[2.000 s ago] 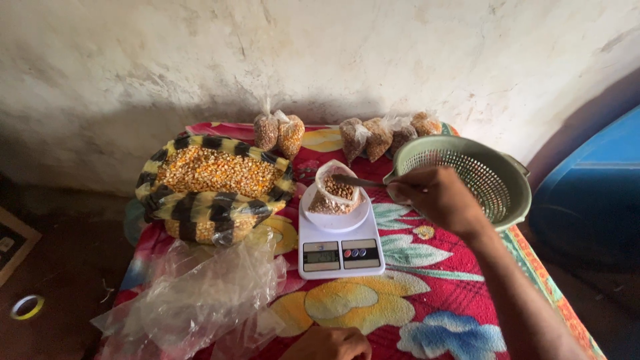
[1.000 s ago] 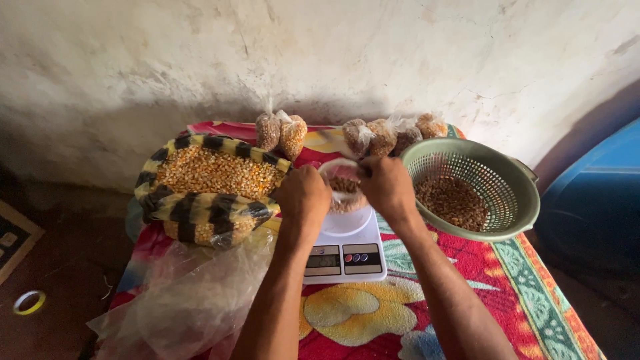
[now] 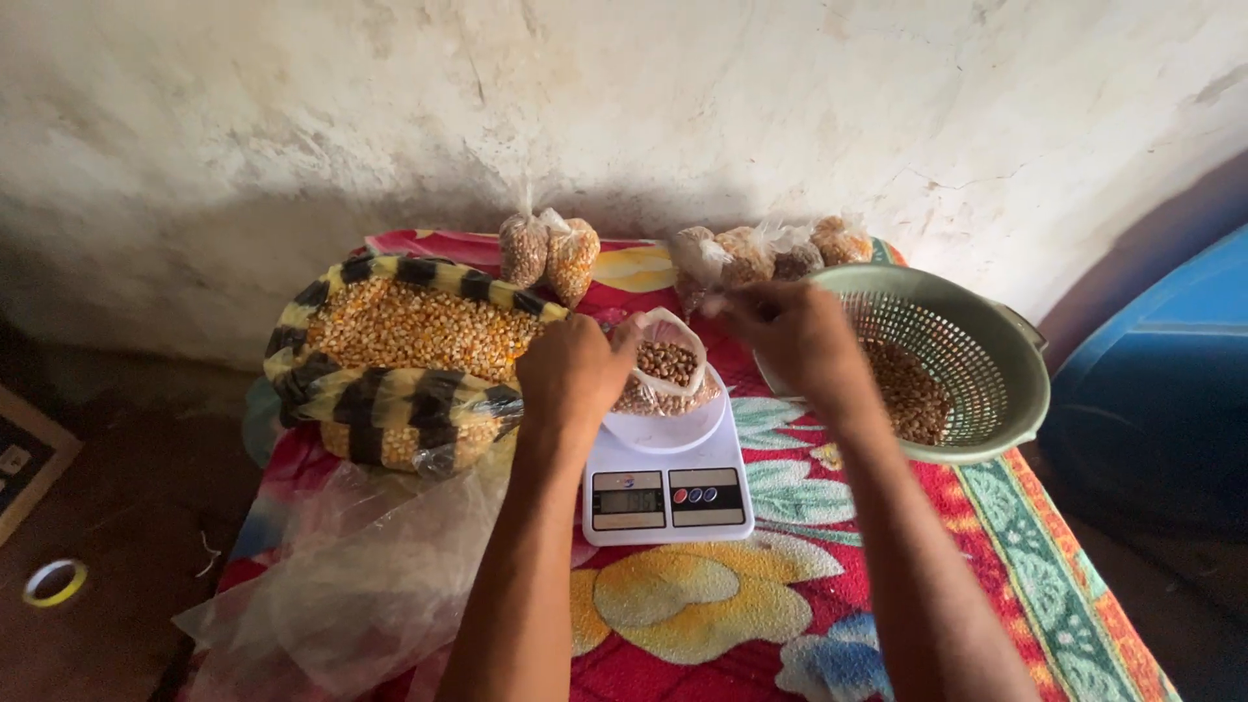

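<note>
A clear plastic bag of brown kernels stands with its mouth up on the round plate of a white digital kitchen scale. My left hand grips the left edge of that bag's rim between thumb and fingers. To the right of the bag, my right hand is raised off the rim, blurred; whether its fingers hold anything cannot be told. It overlaps the near left side of a green plastic colander that contains more brown kernels. Left of my left hand lies a yellow-and-black striped bag full of corn kernels.
Filled, tied plastic bags stand along the wall, with several more to their right. Loose clear plastic bags lie front left on the floral cloth. A tape roll lies at far left, and a blue object stands at right.
The right hand, two seconds ago at the kernel bag with a utensil, went to the rim without it and has since moved off rightward. The left hand rose from the front edge to the bag's rim.
</note>
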